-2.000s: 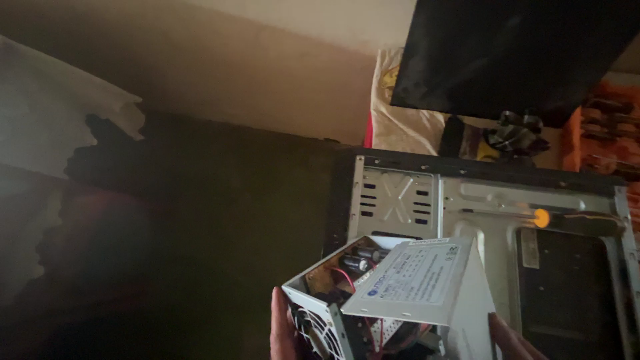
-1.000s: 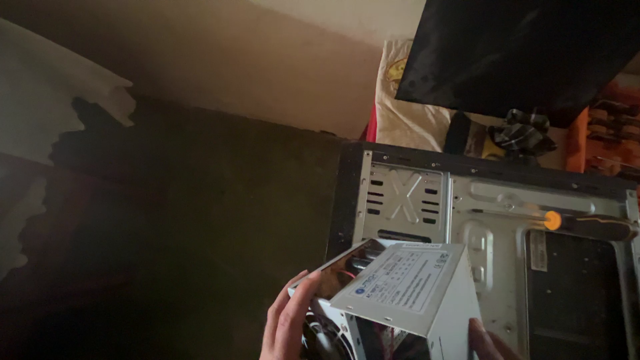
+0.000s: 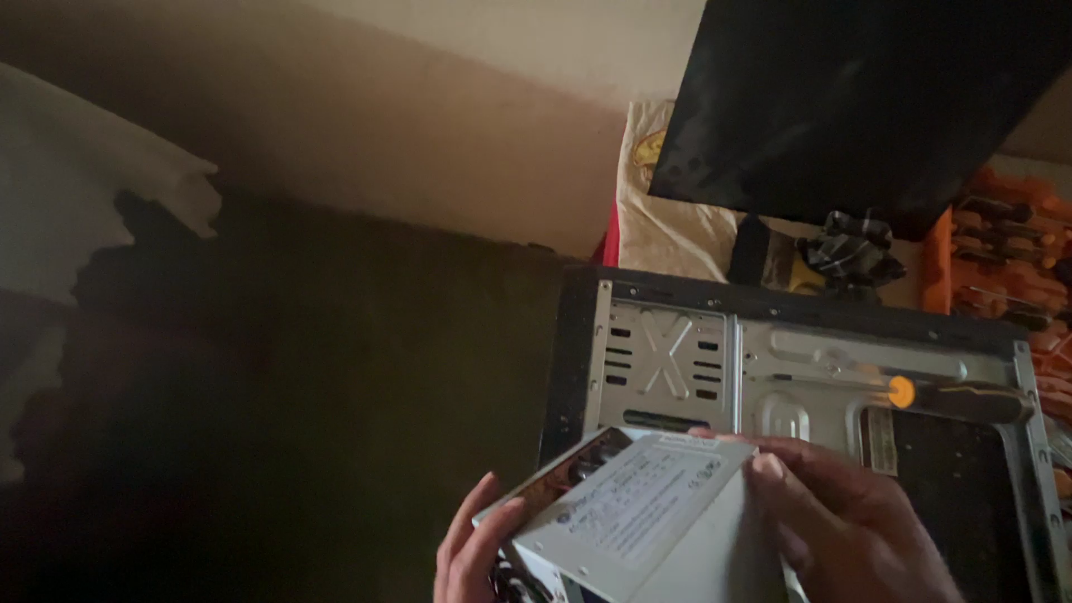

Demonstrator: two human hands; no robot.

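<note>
A computer power supply unit (image 3: 620,519) with a grey metal casing and a printed label is at the bottom centre, held between both hands. Its cover sits partly off, so components show along the far left edge. My left hand (image 3: 477,540) grips the left side, fingers on the rim. My right hand (image 3: 837,511) holds the right corner, thumb on the casing. Below and behind the unit lies an opened computer case (image 3: 670,352). A screwdriver (image 3: 963,398) with a black and orange handle lies across the case, its shaft pointing left.
An orange tool tray (image 3: 938,260) with several tools stands at the right. A large dark panel (image 3: 837,109) is at the top right, above a pale cloth (image 3: 670,226) and a crumpled dark checked cloth (image 3: 854,251). Pale fabric (image 3: 92,176) hangs at the left.
My right hand has come further into view and now holds the upper right corner of the power supply. The cover sits lower over the unit than two seconds ago.
</note>
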